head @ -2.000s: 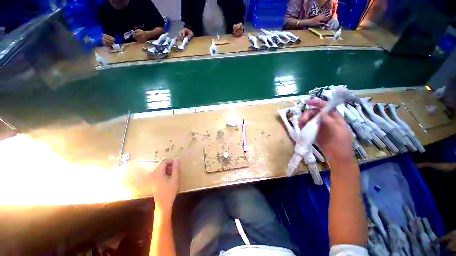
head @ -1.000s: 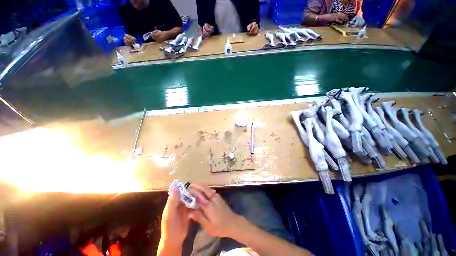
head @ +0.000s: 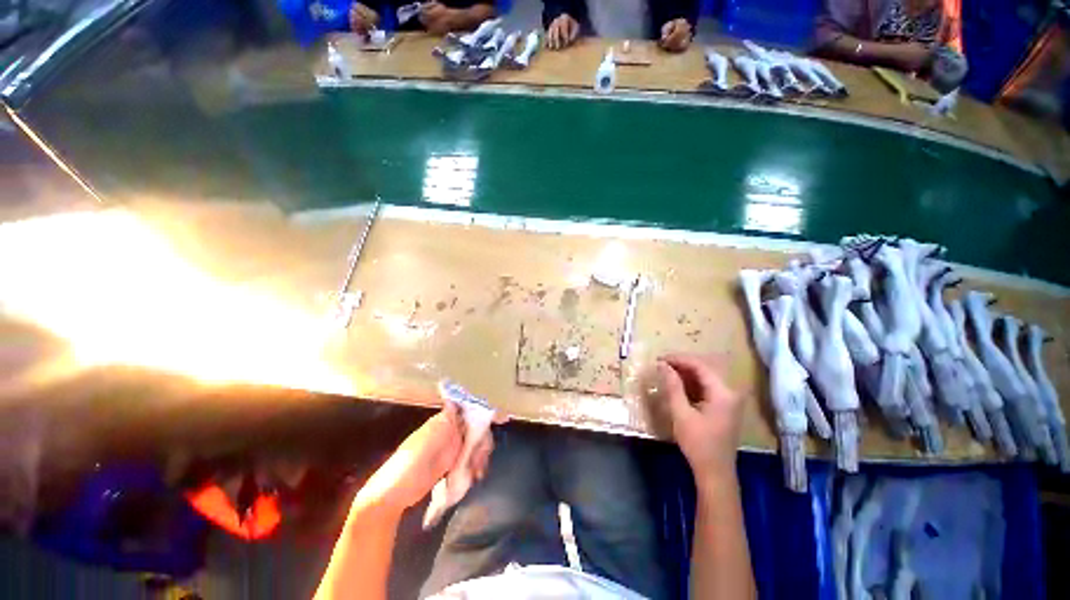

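My left hand holds one handle unit above my lap at the bench edge. Its pale head end points up and away from me, and its narrower tail hangs below my fingers. My right hand is over the bench front, right of the stained patch, fingers bent with thumb near the index finger. Whether it pinches something tiny cannot be told. A small white cap sits on the patch. A slim pen-like tool lies just right of the patch.
A pile of handle units lies at bench right, above a blue bin with a clear liner. A thin rod and small bits lie at bench left, beside strong glare. A white round object stands near the back. Co-workers' hands show beyond the green belt.
My right hand has left the unit and moved right, over the bench. My left hand still holds the unit, now with its tail hanging down. The camera view has shifted.
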